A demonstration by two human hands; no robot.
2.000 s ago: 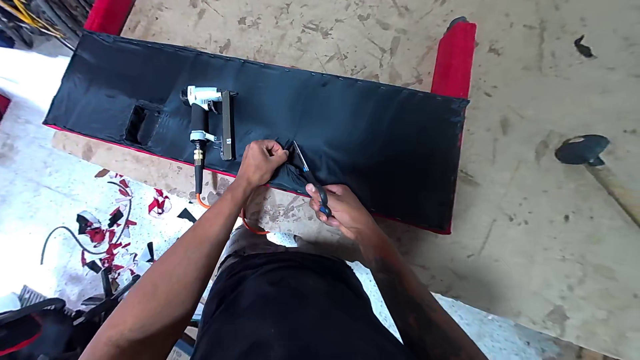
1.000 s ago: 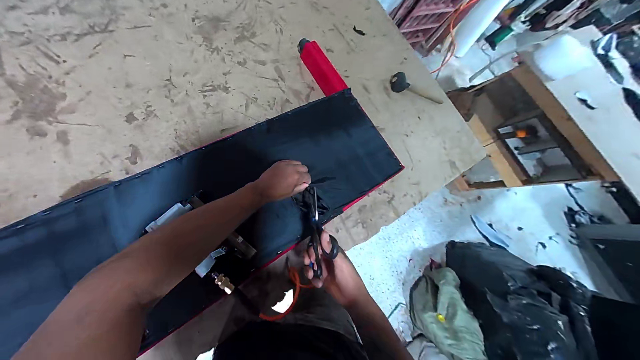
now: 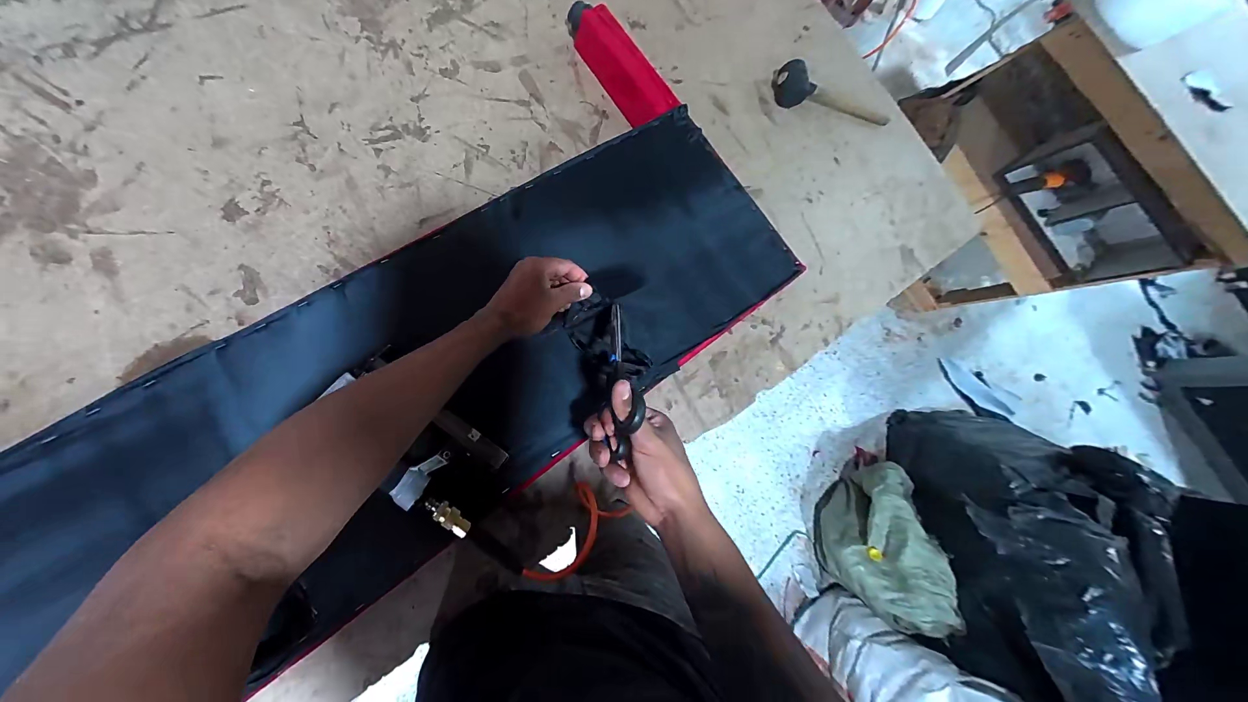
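A long panel covered in black fabric [image 3: 673,214], edged with red and stapled along its rim, lies on the worktable. My left hand [image 3: 541,295] pinches a bit of black fabric above the panel. Black-handled scissors [image 3: 624,390] are in my right hand [image 3: 639,453] at the panel's near edge, their blades pointing away from me beside loose, bunched black fabric [image 3: 585,327]. Partly hidden under my left forearm, a pneumatic staple gun [image 3: 414,483] rests on the panel, its brass fitting [image 3: 448,519] joined to a hose.
A red-covered part [image 3: 624,68] projects past the panel's far edge. Beyond the panel, a rubber mallet [image 3: 795,85] lies on the worktable [image 3: 292,127]. An orange hose [image 3: 585,546] curls by my legs. Black plastic bags [image 3: 1024,546] and a green cloth sack [image 3: 882,556] are on the floor at right.
The view has swung strongly to the right. My left forearm now crosses over the staple gun, which lay uncovered left of my hands two seconds ago. The scissors remain in my right hand.
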